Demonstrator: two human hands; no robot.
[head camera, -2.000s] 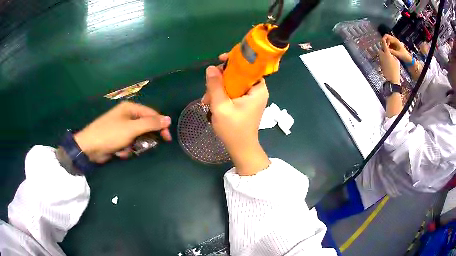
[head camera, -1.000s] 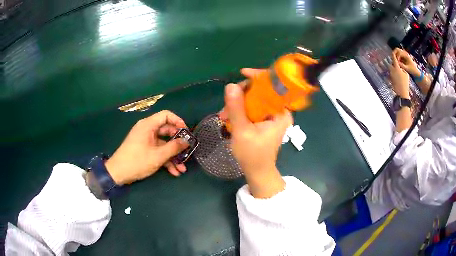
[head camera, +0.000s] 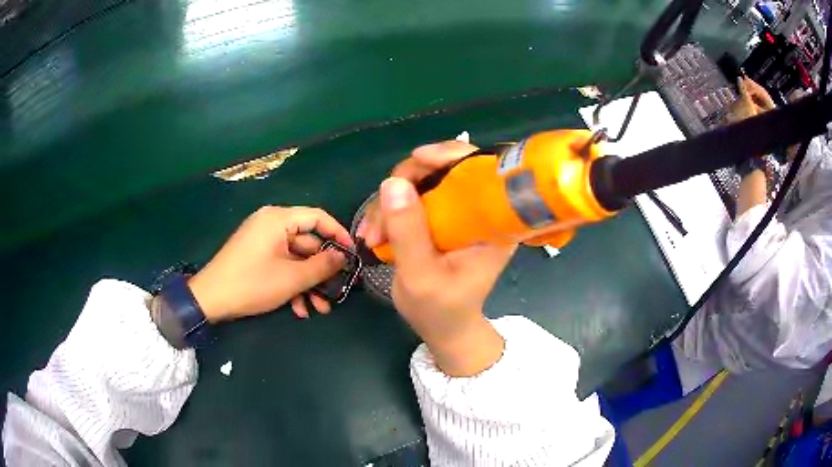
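Observation:
My left hand (head camera: 274, 260) pinches a small dark electronic unit (head camera: 339, 274) with a shiny metallic rim, just left of the screw tray. My right hand (head camera: 442, 264) is closed around the orange electric screwdriver (head camera: 493, 196), which is tilted nearly flat, its narrow end toward the unit. My fingers hide the bit, so I cannot tell whether it touches the unit. The round dotted screw tray (head camera: 377, 281) lies mostly hidden under my right hand and the screwdriver.
A black cable sleeve (head camera: 712, 153) runs from the screwdriver to the upper right. A white paper sheet (head camera: 680, 260) with a black pen (head camera: 668, 213) lies at right, beside a compartment tray (head camera: 698, 87) and a neighbouring person's hand. A tan patch (head camera: 258, 165) marks the green bench (head camera: 274, 392).
My left hand has brought the unit right, up to the tray. My right hand has tipped the screwdriver flatter, its narrow end moving left to the unit and its top swinging right.

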